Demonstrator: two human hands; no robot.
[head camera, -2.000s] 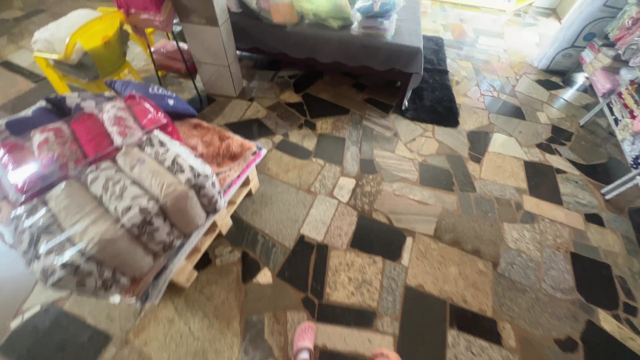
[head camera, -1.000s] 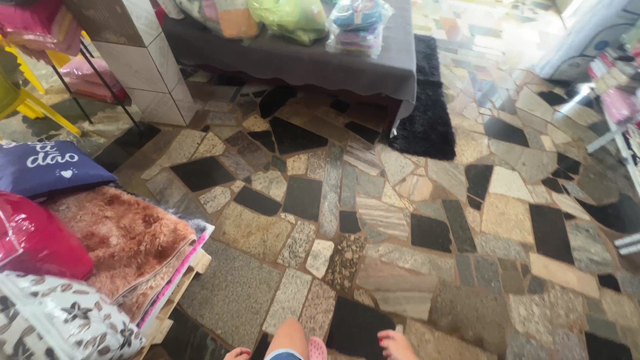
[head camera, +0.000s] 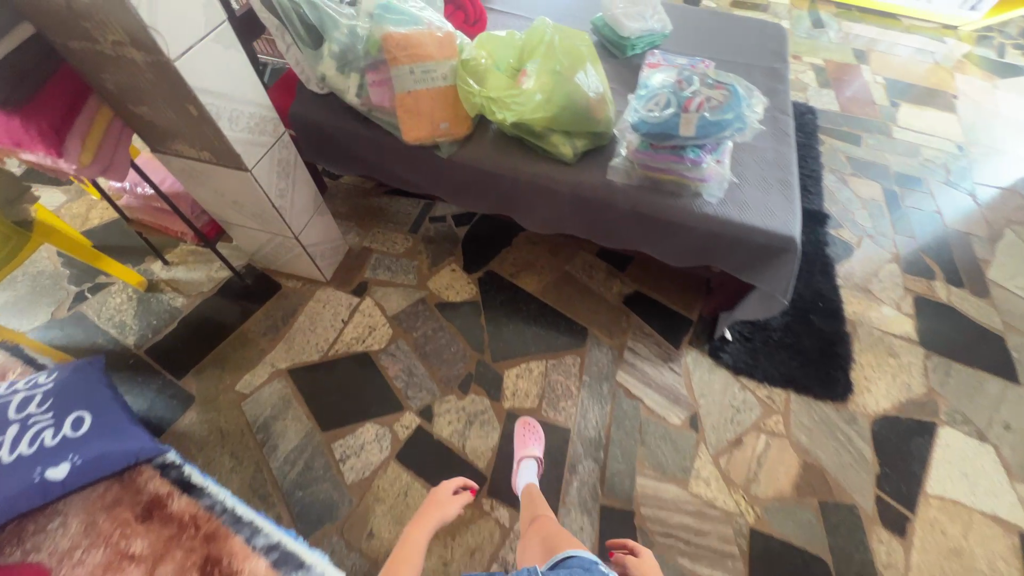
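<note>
My left hand (head camera: 450, 502) hangs low at the bottom centre, empty, with its fingers loosely bent, left of my leg in a pink clog (head camera: 528, 440). At the bottom edge my right hand (head camera: 632, 558) is partly cut off and appears empty by my denim shorts. Neither hand touches any goods. Ahead stands a table with a grey cloth (head camera: 704, 216). On it lie an orange folded textile (head camera: 428, 88) in clear plastic, a tied lime-green plastic bag (head camera: 540, 88), a stack of packaged blue and purple textiles (head camera: 684, 120) and green packets (head camera: 632, 28).
A tiled pillar (head camera: 264, 176) stands left of the table, beside a rack of pink textiles (head camera: 72, 128) and a yellow plastic chair (head camera: 88, 252). A blue cushion (head camera: 72, 440) rests on brown plush (head camera: 136, 524) at lower left. A black shaggy rug (head camera: 824, 320) lies right of the table.
I have moved nearer to the grey-clothed table. Both hands were at the bottom edge one second ago; the left one now shows more fully. The view has shifted away from the bagged bedding.
</note>
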